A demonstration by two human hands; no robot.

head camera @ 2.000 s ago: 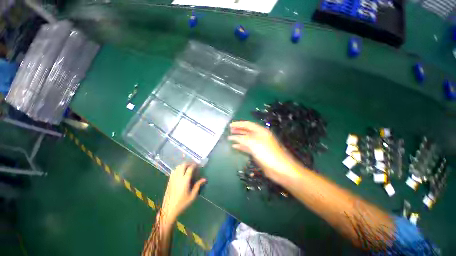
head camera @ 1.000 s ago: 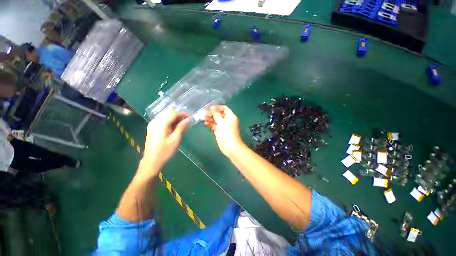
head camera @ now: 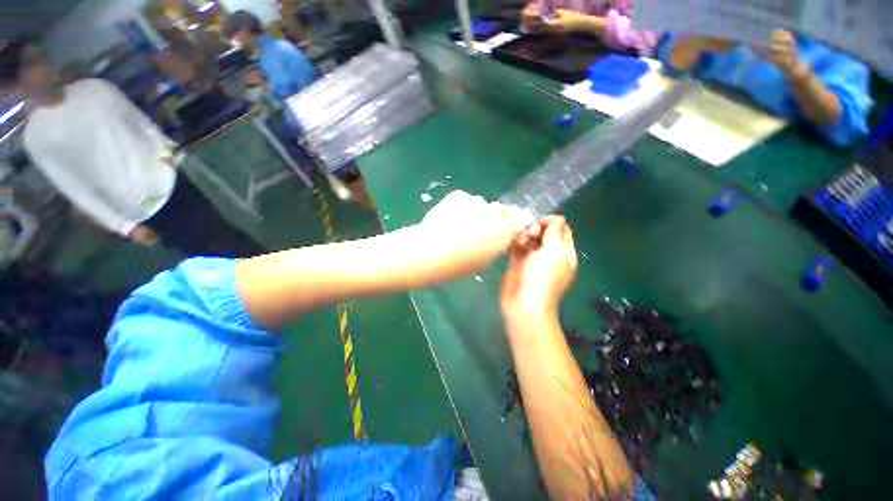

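A clear compartment tray (head camera: pixel 597 147) is raised and seen almost edge-on as a long silvery strip above the green bench. My left hand (head camera: pixel 472 233) reaches across from the left and grips its near end. My right hand (head camera: pixel 543 266) is close beside it, with its fingertips bent at the same end of the tray. The fingertips are blurred and partly cover each other.
A pile of black flex parts (head camera: pixel 656 377) lies on the bench, with circuit boards (head camera: pixel 739 475) at the bottom edge. Stacked clear trays (head camera: pixel 360 103) stand at the far left end. Blue parts (head camera: pixel 726 202) line the far side. People sit across the bench; a person in white (head camera: pixel 98 147) stands left.
The tray has gone from lying flat to being lifted and tilted edge-on, pointing away to the upper right. Both hands moved with it, and the view has turned left.
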